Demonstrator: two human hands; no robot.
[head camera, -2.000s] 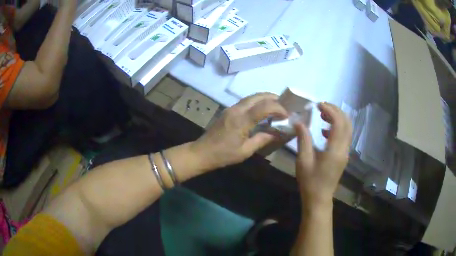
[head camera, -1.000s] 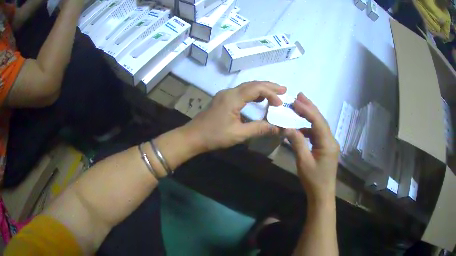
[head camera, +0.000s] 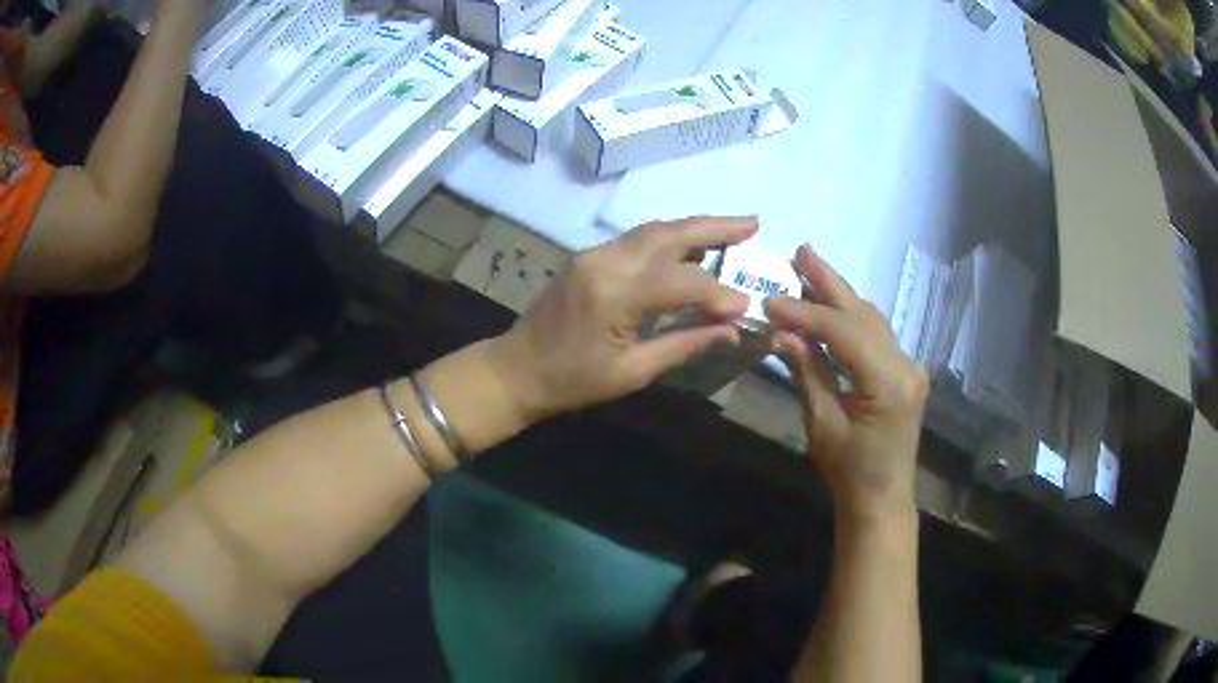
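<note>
A retail box is held end-up above my lap, at the table's near edge. Its white end with blue and red lettering faces me and looks closed; most of its body is hidden by my hands. My left hand grips the box from the left. My right hand has its fingertips on the right side of the box end.
A white retail box with an open end flap lies on the white tabletop. Rows of retail boxes are at the left. A leaflet stack stands beside the brown shipping carton at the right. Another person's arm is at the left.
The open box end between my hands has become a closed, lettered end facing me. My fingers have moved in against it. The view has shifted slightly.
</note>
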